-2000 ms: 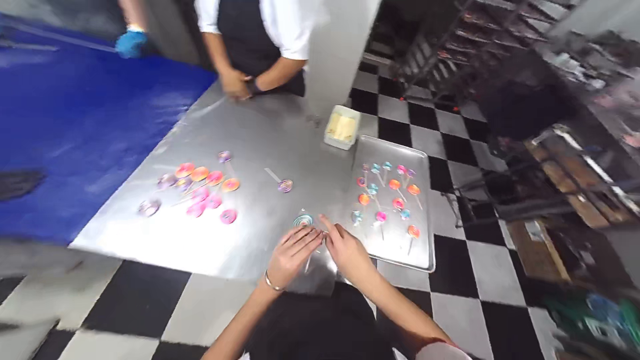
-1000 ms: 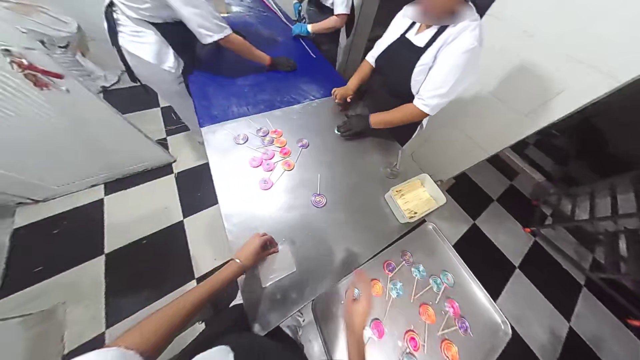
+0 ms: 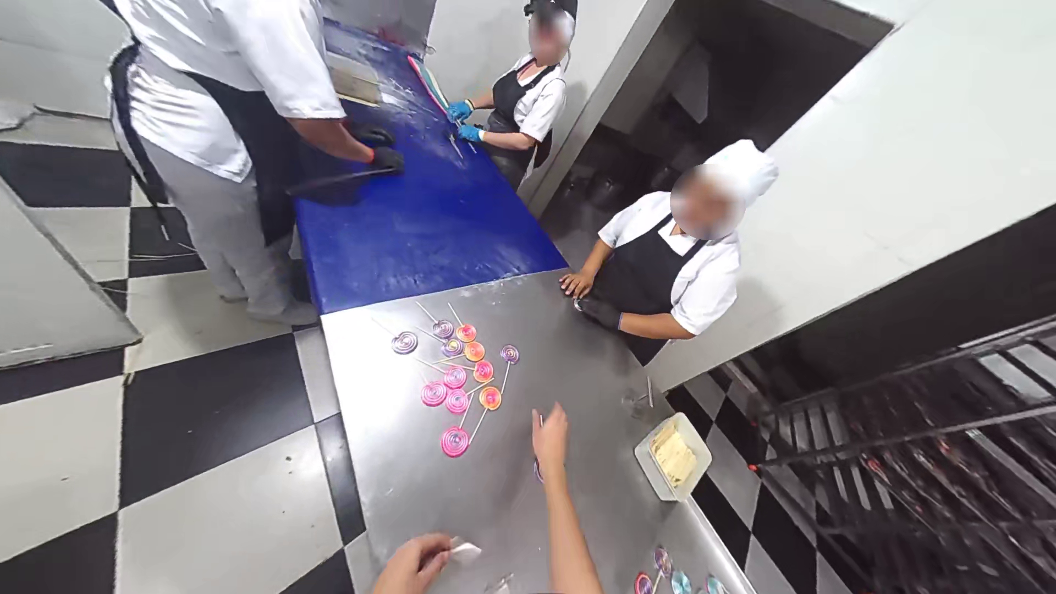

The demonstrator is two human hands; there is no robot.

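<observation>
My left hand [image 3: 417, 564] is low in the view over the steel table [image 3: 594, 371], with a small clear plastic wrapper [image 3: 466, 550] pinched at its fingertips. My right hand [image 3: 551, 436] reaches forward over a purple spiral lollipop [image 3: 539, 471], which it mostly covers; the stick tip shows by the fingers, and whether they grip it cannot be seen. Ahead and to the left lie several spiral lollipops: pink ones [image 3: 454, 440], orange ones [image 3: 490, 398] and purple ones [image 3: 404, 342]. Another clear wrapper [image 3: 501, 584] is at the bottom edge.
A white tub of pale sticks [image 3: 675, 456] stands at the table's right edge, above a metal tray [image 3: 716, 544] of lollipops. A co-worker [image 3: 668, 247] stands at the right side. Two more work at the blue-covered table [image 3: 429, 223] beyond. A dark rack [image 3: 924, 470] is at far right.
The right hand has moved from over the tray to the lone purple lollipop on the table. The left hand now holds a wrapper up off the table. The view has shifted strongly.
</observation>
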